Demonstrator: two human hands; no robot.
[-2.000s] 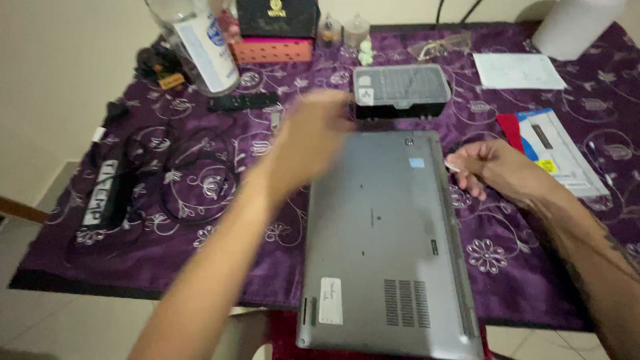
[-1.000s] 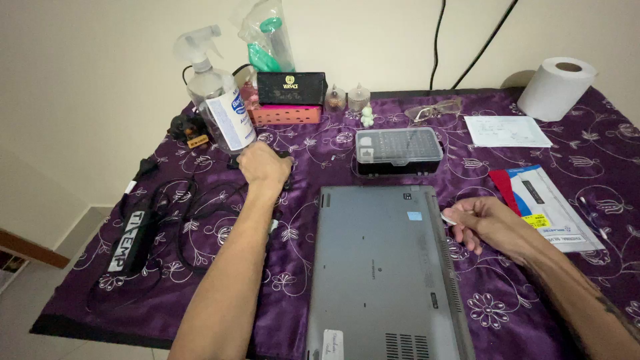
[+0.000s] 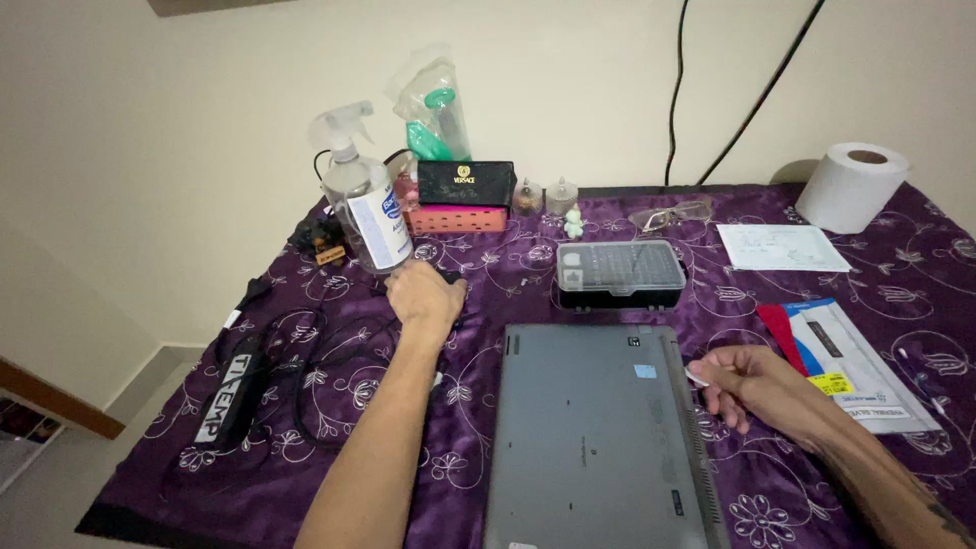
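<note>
A grey laptop [image 3: 595,435] lies upside down on the purple embroidered cloth, its underside vents and stickers showing. At its upper right edge, my right hand [image 3: 751,389] pinches a small whitish flat piece [image 3: 697,377] between thumb and finger. My left hand [image 3: 427,293] is left of the laptop, just in front of the spray bottle [image 3: 371,213], its fingers closed over a dark object [image 3: 451,276] that is mostly hidden. Behind the laptop sits a black case with a clear lid [image 3: 621,271], closed.
A power adapter [image 3: 229,400] with coiled black cables lies left. A packet [image 3: 846,366] and white paper [image 3: 784,247] are at right, a paper roll [image 3: 852,187] behind them. Glasses [image 3: 671,217], glass jars [image 3: 561,196] and a black glasses case [image 3: 467,183] stand along the back.
My left hand has moved from above the laptop's far edge to the dark object by the spray bottle. My right hand stays at the laptop's edge. The view has tilted up.
</note>
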